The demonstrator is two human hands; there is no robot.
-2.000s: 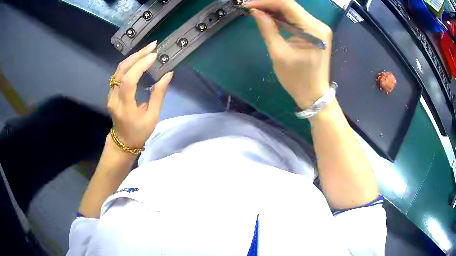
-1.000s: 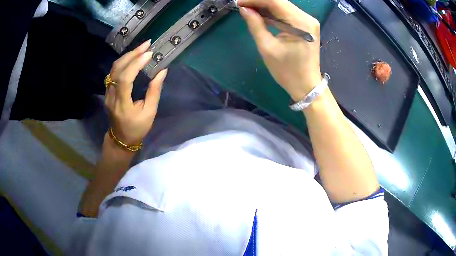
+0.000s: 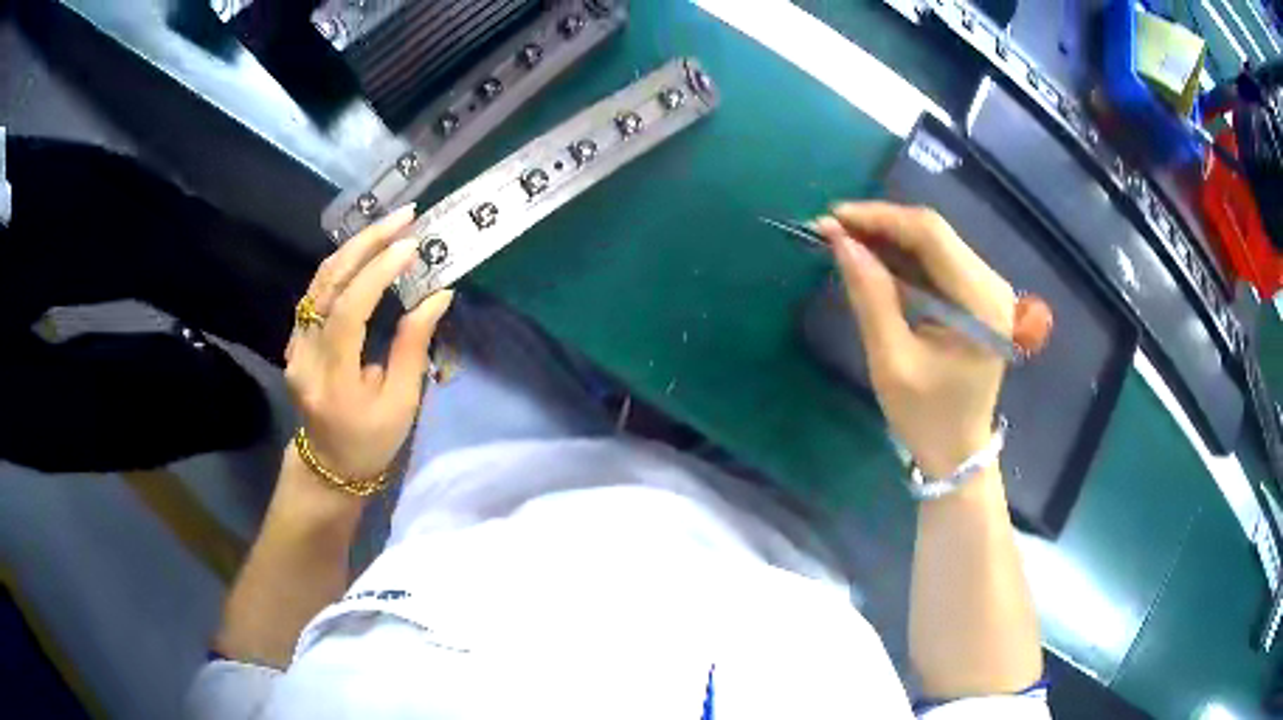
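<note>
A grey fixture bar with a row of several round studs lies slanted on the green bench. My left hand holds its near left end between fingers and thumb. My right hand holds thin tweezers like a pen, tips pointing left, right of the bar and apart from it. I cannot see anything between the tips. The black tray lies partly behind my right hand. An orange-red clump shows in it beside my knuckles.
A second studded bar lies just beyond the held one, beside a ridged dark stack at upper left. Behind the tray are a black cover block and a perforated track. Blue and red bins stand upper right.
My right hand with the tweezers has moved away from the bar's far end, right and down, towards the tray. The view has shifted, showing the whole bar and the ridged stack.
</note>
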